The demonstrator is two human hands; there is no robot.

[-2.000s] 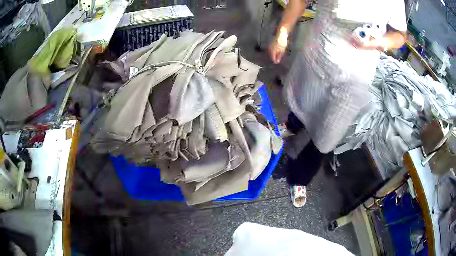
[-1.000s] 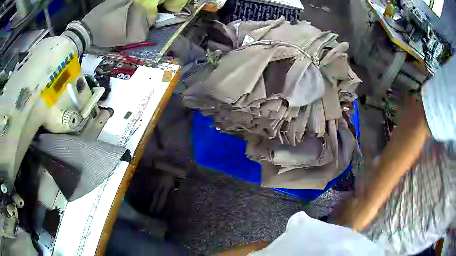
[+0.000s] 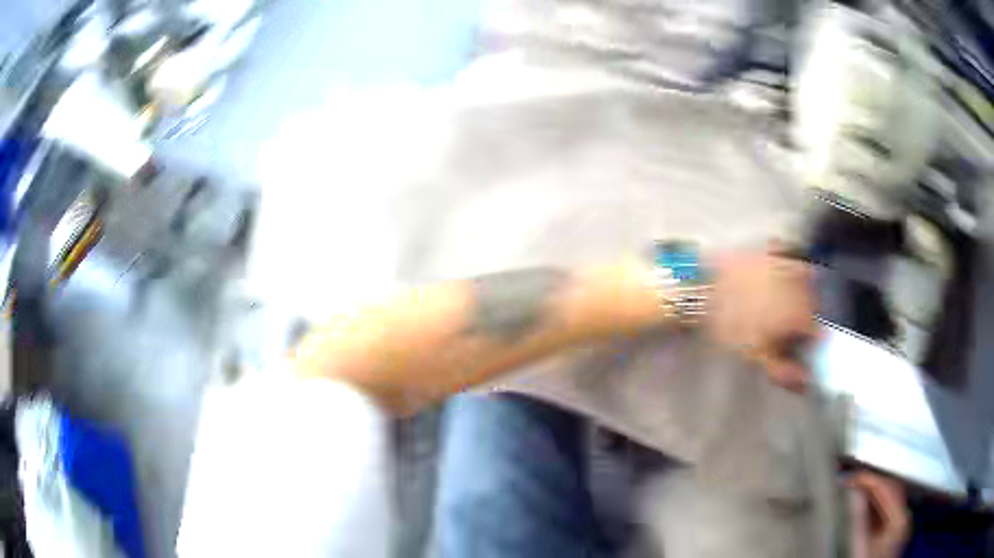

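The frame is heavily blurred. My left forearm reaches from a white sleeve at the lower left to the right, with a shiny band and blue-green watch at the wrist. My left hand [image 3: 763, 305] is closed on a grey-taupe cloth [image 3: 654, 392], which spreads behind the forearm and hangs below the hand. Its fingertips are smeared. My right hand [image 3: 881, 514] seems to show only in part at the lower right edge of the cloth. What it does cannot be told.
A cream sewing machine body [image 3: 867, 109] stands at the upper right. A white surface [image 3: 888, 403] lies right of my left hand. A leg in blue jeans [image 3: 512, 480] shows below the forearm. A blue object [image 3: 104, 480], perhaps a crate, is at the lower left.
The view has swung away from the tied bundle, blue crate and other person. My left forearm and hand now cross the picture, with the grey-taupe cloth in the hand.
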